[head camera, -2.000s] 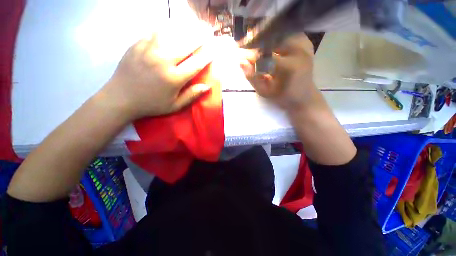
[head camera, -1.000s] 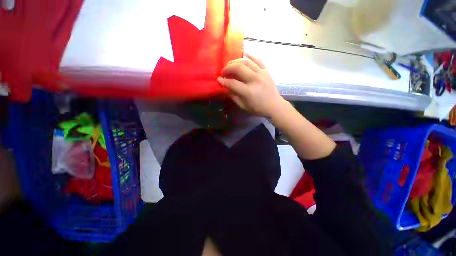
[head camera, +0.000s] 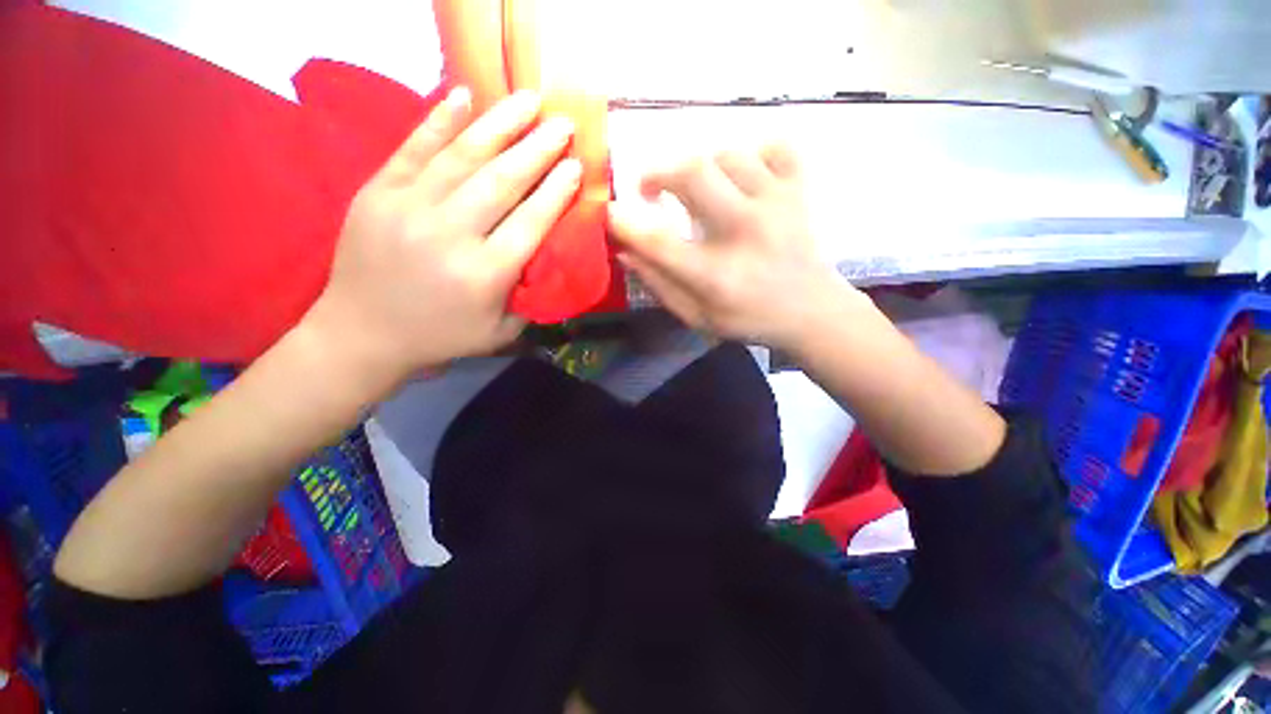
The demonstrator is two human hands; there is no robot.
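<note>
A red cut piece (head camera: 566,274) lies on the white table near its front edge, with a strip running up to the top of the picture, washed orange by glare. My left hand (head camera: 432,237) lies flat on it, fingers slightly spread, pointing up and right. My right hand (head camera: 725,244) is just right of the cloth, its fingers bent and the thumb side near the cloth's right edge. I cannot tell whether it pinches the edge. A large red panel (head camera: 153,195) spreads over the left of the table and reaches its front edge.
A snipping tool with a yellow-green handle (head camera: 1136,144) lies at the right of the table beside a grey tray (head camera: 1215,181). A blue crate (head camera: 1101,384) with red and mustard cloth (head camera: 1227,488) stands lower right. Another blue crate (head camera: 356,537) stands lower left. The ribbed table edge (head camera: 1018,251) runs across.
My left hand has come back into view and onto the red cloth. The cloth has shifted left, and the large red panel spreads further over the left. My right hand has moved slightly right.
</note>
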